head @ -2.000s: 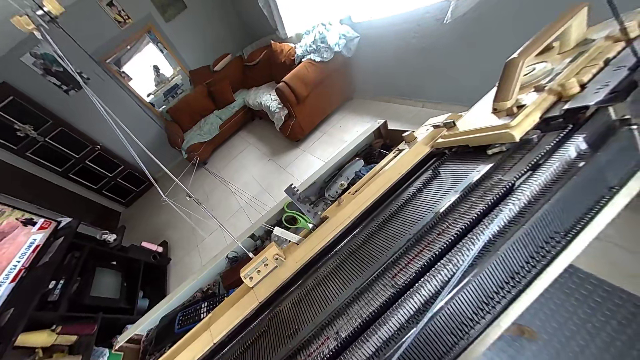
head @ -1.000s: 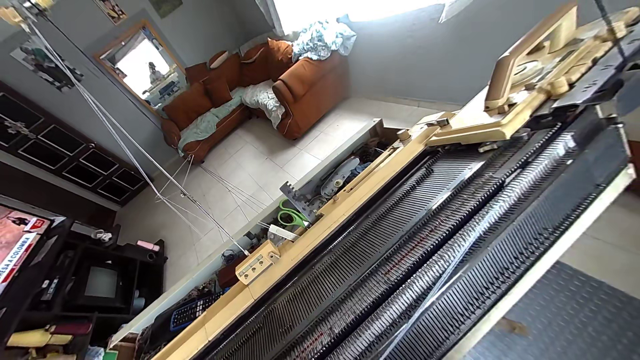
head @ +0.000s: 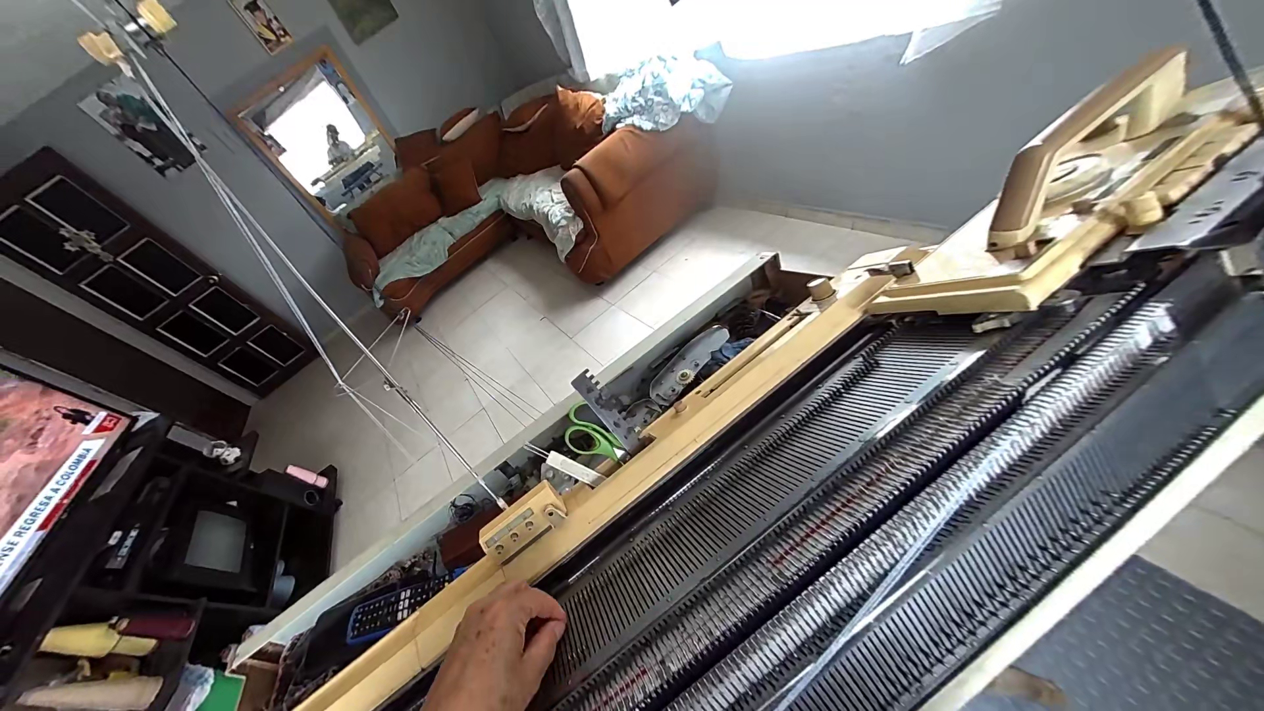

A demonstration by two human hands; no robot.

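My left hand (head: pixel 502 647) is at the bottom centre, fingers curled, over the cream rail and the edge of the needle bed (head: pixel 731 494) of a knitting machine. Whether it holds anything is hidden. Just above it, a small cream counter (head: pixel 521 523) sits on the rail. The machine's carriage (head: pixel 1047 237), with a brown-and-cream handle (head: pixel 1081 148), stands at the right end of the bed. White fabric or yarn (head: pixel 987 474) runs along the gap between the two beds. My right hand is out of view.
Behind the rail, a tray (head: pixel 681 296) holds green-handled scissors (head: pixel 592 439), a blue calculator (head: pixel 390 607) and metal parts. Yarn strands come down from a tension mast (head: pixel 395 385) at the left. Further off are a brown sofa (head: pixel 647 197) and a black shelf unit (head: pixel 247 464).
My left hand has come into view at the bottom, beside the rail; neither earlier frame shows it. The carriage stays at the right end.
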